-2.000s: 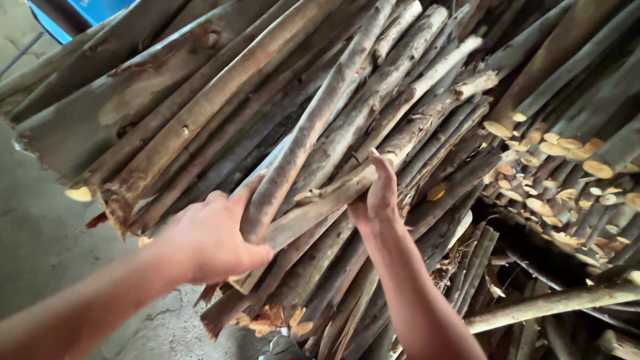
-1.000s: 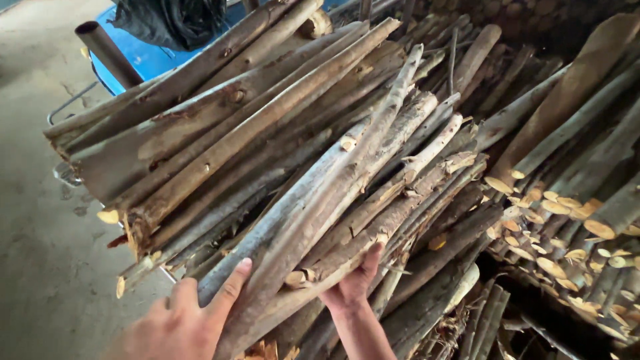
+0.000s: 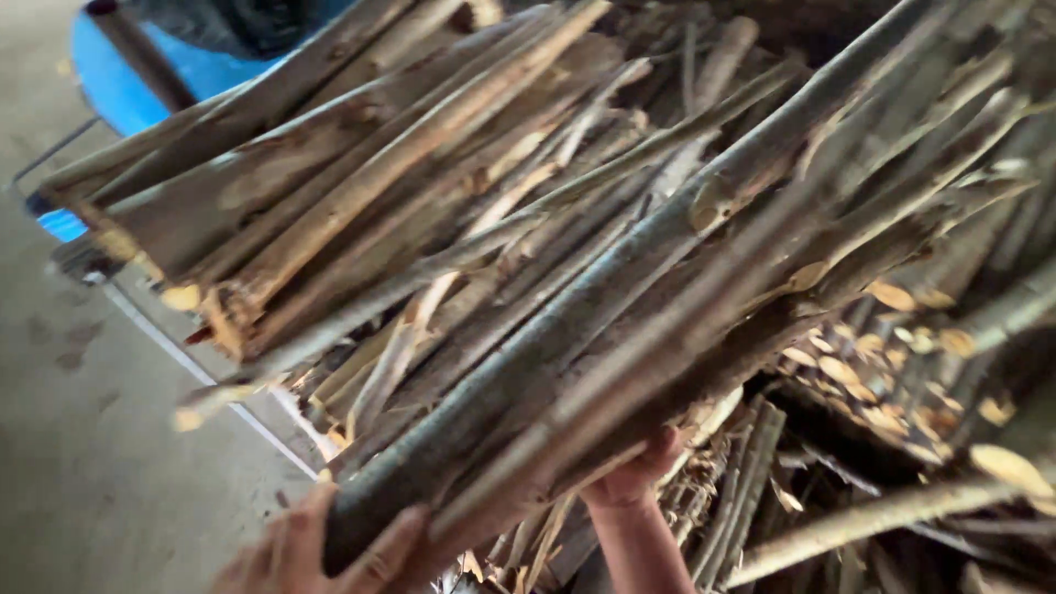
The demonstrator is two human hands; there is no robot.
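A bundle of several long wooden branches (image 3: pixel 528 355) slants from the lower middle up to the upper right, raised over the pile. My left hand (image 3: pixel 330 536) is at its lower left end, fingers around the end of a thick greyish branch; it is blurred. From beneath, my right hand (image 3: pixel 635 470) grips the bundle near its middle, its fingers partly hidden by the wood. Behind the bundle lies a stack of cut branches (image 3: pixel 330 206), their ends toward the lower left.
A blue object (image 3: pixel 99 66) with black plastic (image 3: pixel 239 25) on it stands at the upper left, beside a thin metal frame (image 3: pixel 181 355). Concrete floor (image 3: pixel 91 445) lies left. Stacked branches with pale cut ends (image 3: pixel 841 371) are at the right, and a loose branch (image 3: pixel 866 520) lies lower right.
Both hands have lifted the branches off the pile, and more of them are now in the bundle. One second ago my left hand lay flatter along the branch ends.
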